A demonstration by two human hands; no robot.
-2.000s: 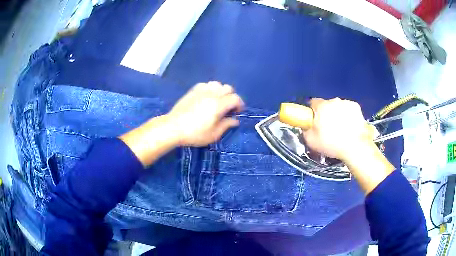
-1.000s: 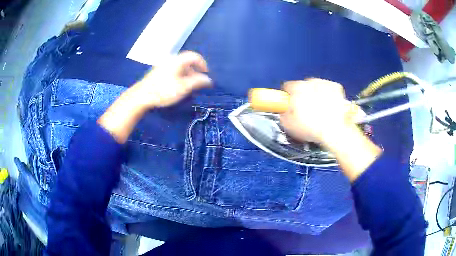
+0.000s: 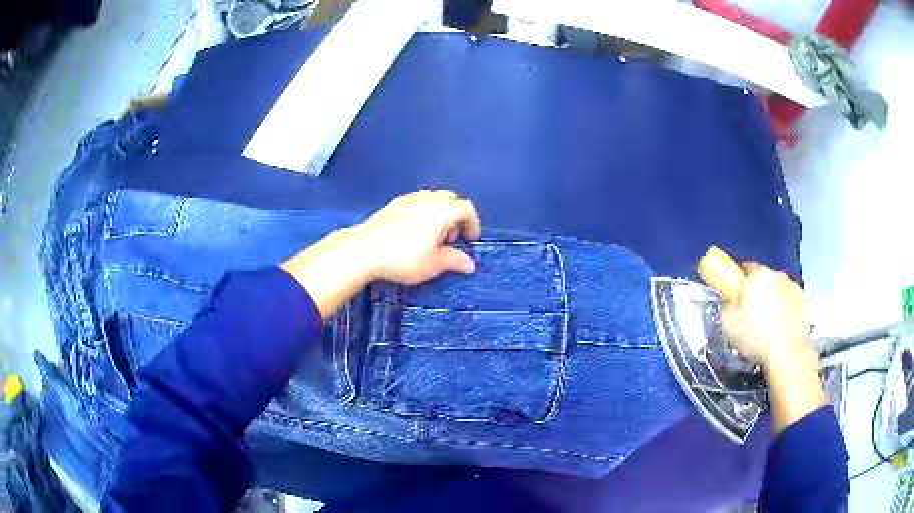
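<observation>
Blue denim jeans (image 3: pixel 481 376) lie across the navy-covered table, with a large stitched cargo pocket (image 3: pixel 471 331) facing up. My left hand (image 3: pixel 426 238) is over the pocket's upper left edge, thumb and forefinger slightly apart and curved; whether they touch the cloth is unclear. My right hand (image 3: pixel 767 316) grips the yellow-tan handle of the steam iron (image 3: pixel 692 341). The iron is at the right end of the denim leg, its long edge beside the cloth. My right hand hides part of the iron.
The navy table cover (image 3: pixel 561 130) extends behind the jeans. A white strip (image 3: pixel 336 85) crosses its back left part. Crumpled denim (image 3: pixel 75 250) hangs at the left edge. A grey-green cloth (image 3: pixel 840 80) lies at the back right, near red pipes (image 3: pixel 852 22). Cables run at the right.
The iron and my right hand have moved right and nearer to me, off the pocket area. My left hand went up and left, then came back to the pocket's upper edge. The pocket looks flatter.
</observation>
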